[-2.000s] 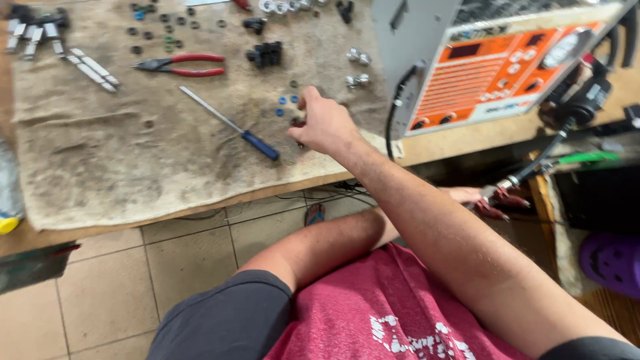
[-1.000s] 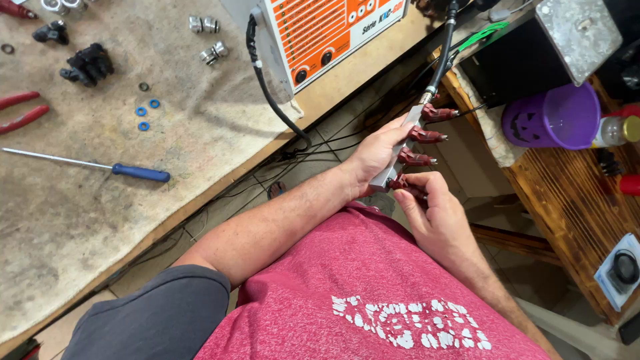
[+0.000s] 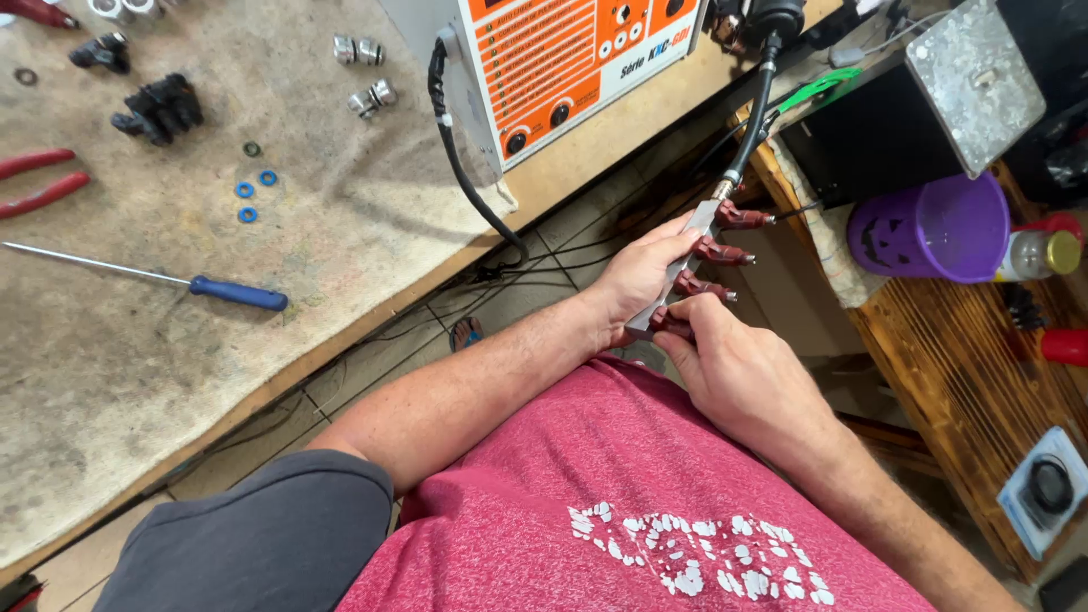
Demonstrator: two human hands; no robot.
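My left hand (image 3: 639, 276) grips a silver metal fuel rail (image 3: 699, 219) held at a slant in front of my shirt. Several dark red fuel injectors (image 3: 725, 253) stick out of its right side. A black hose (image 3: 751, 127) joins the rail's upper end through a metal fitting. The fingers of my right hand (image 3: 722, 353) are closed on the lowest injector (image 3: 671, 324), partly covering it. On the cloth at the left lie a screwdriver with a blue handle (image 3: 240, 293), several blue O-rings (image 3: 246, 189) and a dark O-ring (image 3: 252, 149).
An orange and white test machine (image 3: 552, 76) stands at the bench edge, its black cable (image 3: 467, 183) hanging down. Red-handled pliers (image 3: 42, 195), black connectors (image 3: 161, 110) and metal fittings (image 3: 371, 98) lie on the cloth. A purple bucket (image 3: 931, 229) stands on the wooden bench (image 3: 943, 357) at the right.
My right hand was over the O-rings on the cloth two seconds ago; it is now at the lowest injector. The view has swung to the right.
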